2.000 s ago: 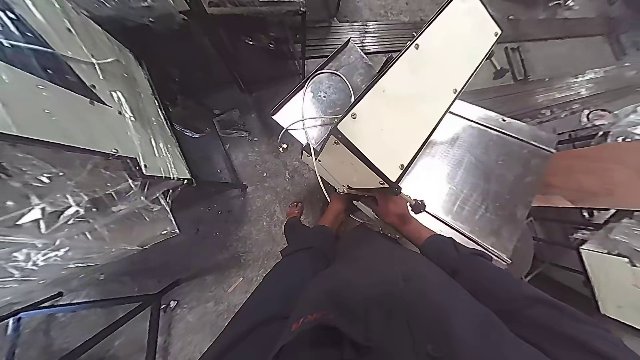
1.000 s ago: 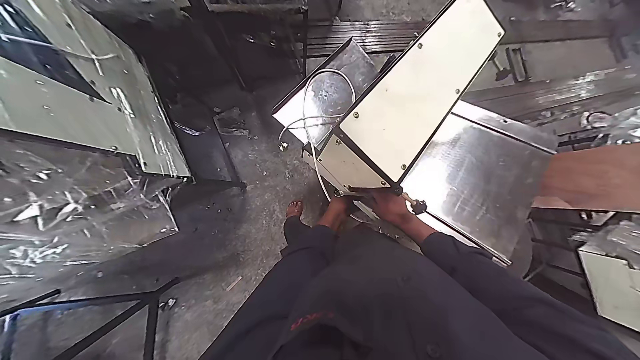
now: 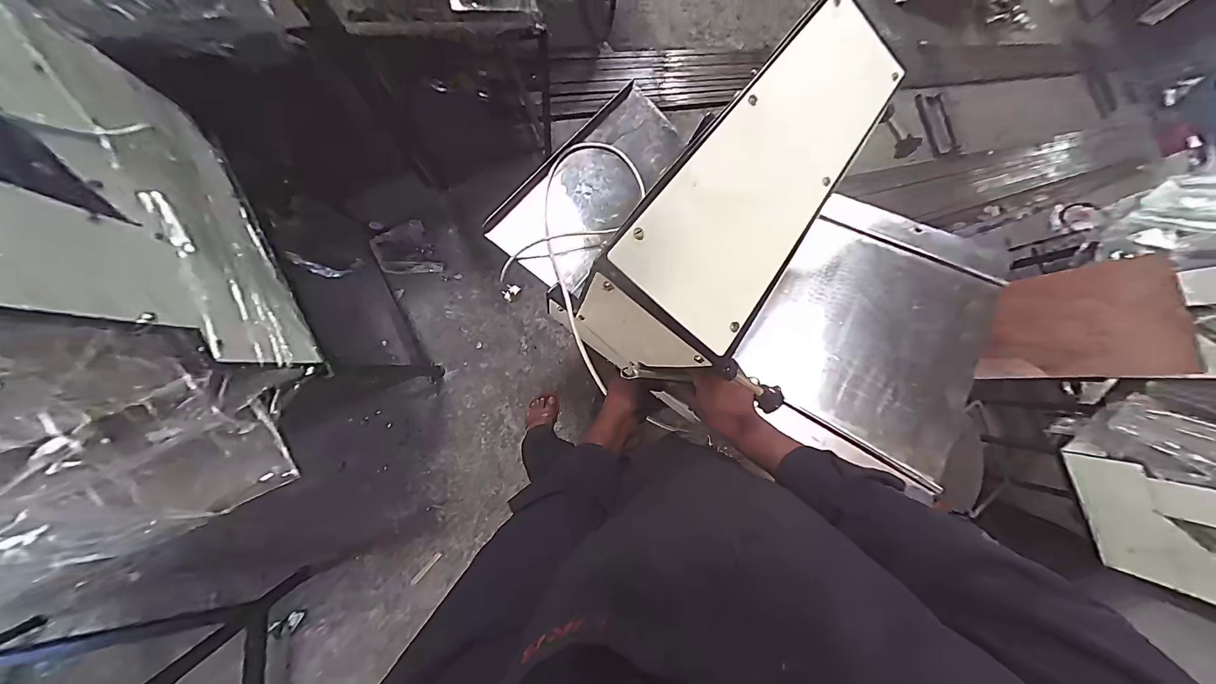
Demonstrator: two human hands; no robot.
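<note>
A cream panelled machine housing [image 3: 750,180] with black edges and screws stands tilted in front of me. My left hand [image 3: 622,399] is at its lower end, under the small end panel [image 3: 632,328]; the fingers are hidden. My right hand [image 3: 724,404] is at the same end, beside a black knob [image 3: 768,399] on a short rod, its fingertips hidden under the edge. Whether either hand grips anything cannot be seen. A white cable [image 3: 577,328] loops over a shiny metal sheet part [image 3: 608,180] and hangs down near my left hand.
A large shiny metal panel [image 3: 855,332] lies right of the housing, with a brown board [image 3: 1092,323] beyond it. Plastic-wrapped cream panels [image 3: 104,237] stand at the left. Black metal frame bars [image 3: 247,617] are at the lower left. Long metal bars [image 3: 655,76] lie behind.
</note>
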